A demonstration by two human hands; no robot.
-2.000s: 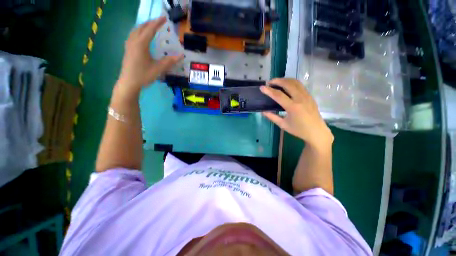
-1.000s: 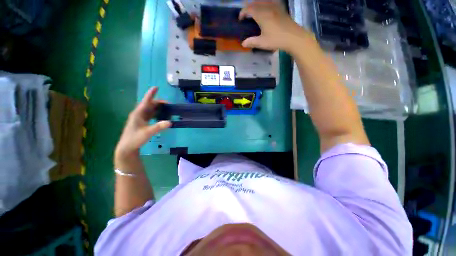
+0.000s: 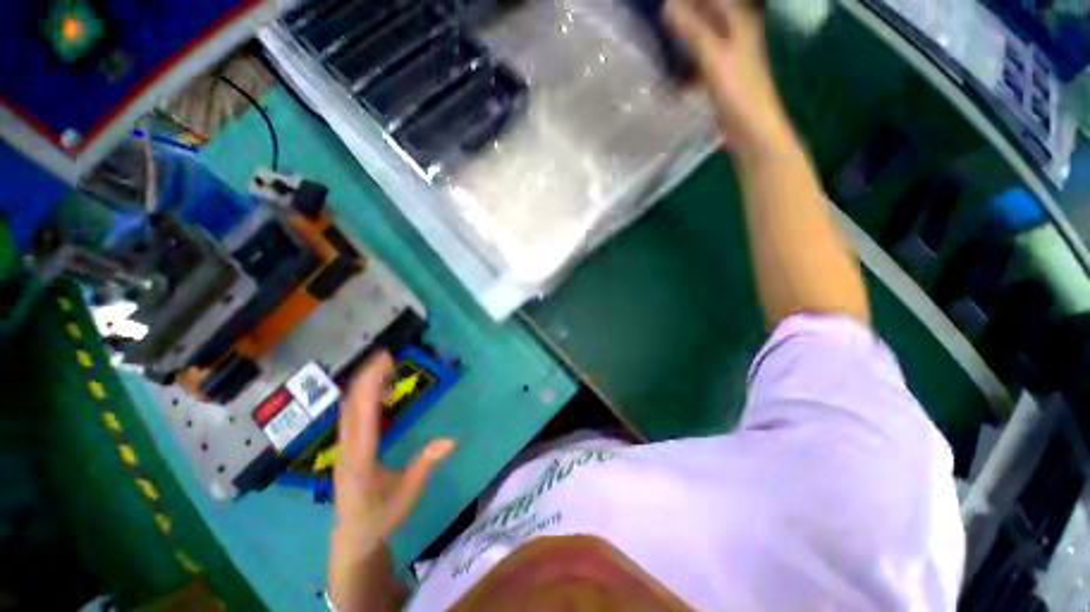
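Observation:
My left hand is empty with its fingers apart, above the blue button box and partly covering it. My right hand is at the top edge, over the far right side of the clear blister tray. It appears to hold a dark housing, blurred and cut off by the edge. Several black housings lie in the tray's left part. The orange-brown fixture with black clamps sits on the grey base plate, with a black part in it and silver metal beside this.
The blue panel with a red-white border fills the upper left corner. A black cable runs behind the fixture. A curved pale rail and dark parts lie at the right. Yellow-black floor tape runs at the left.
The view has turned to the right. My left hand no longer holds a housing and is open. My right hand has left the fixture and reached over the tray, with a dark housing at its fingers.

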